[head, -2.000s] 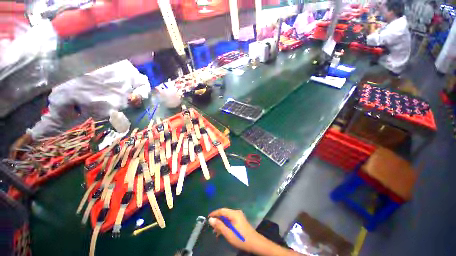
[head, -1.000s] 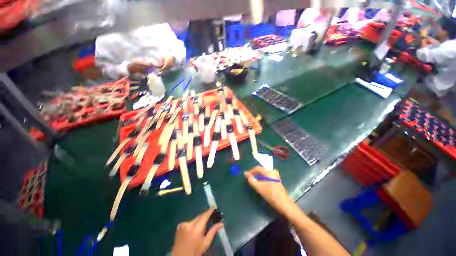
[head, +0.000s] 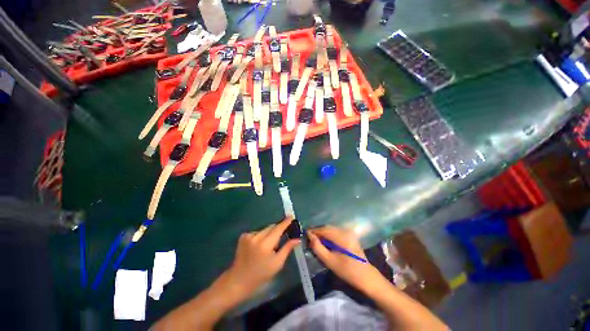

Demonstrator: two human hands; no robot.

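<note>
A wristwatch with a dark squarish head (head: 294, 229) and a long pale grey strap lies near the bench's front edge, its strap running away from me and towards me. My left hand (head: 264, 251) holds the watch head from the left, thumb and forefinger at its case. My right hand (head: 338, 252) touches the head's right side with its fingertips and holds a blue pen-like tool (head: 343, 250), which points down to the right. The tool's inner end is hidden by my fingers.
An orange-red tray (head: 294, 40) of watches lies ahead, another tray (head: 97, 72) behind left. White papers (head: 131, 295) and blue rods (head: 109, 260) lie left. A blue cap (head: 328, 171), white pointed paper (head: 375, 166), red-handled scissors (head: 405, 154) and parts trays (head: 438, 137) lie right.
My view has tilted down towards the bench. My right hand has come in from the right to the watch head, still holding the blue tool. My left hand has stayed on the watch since one second ago.
</note>
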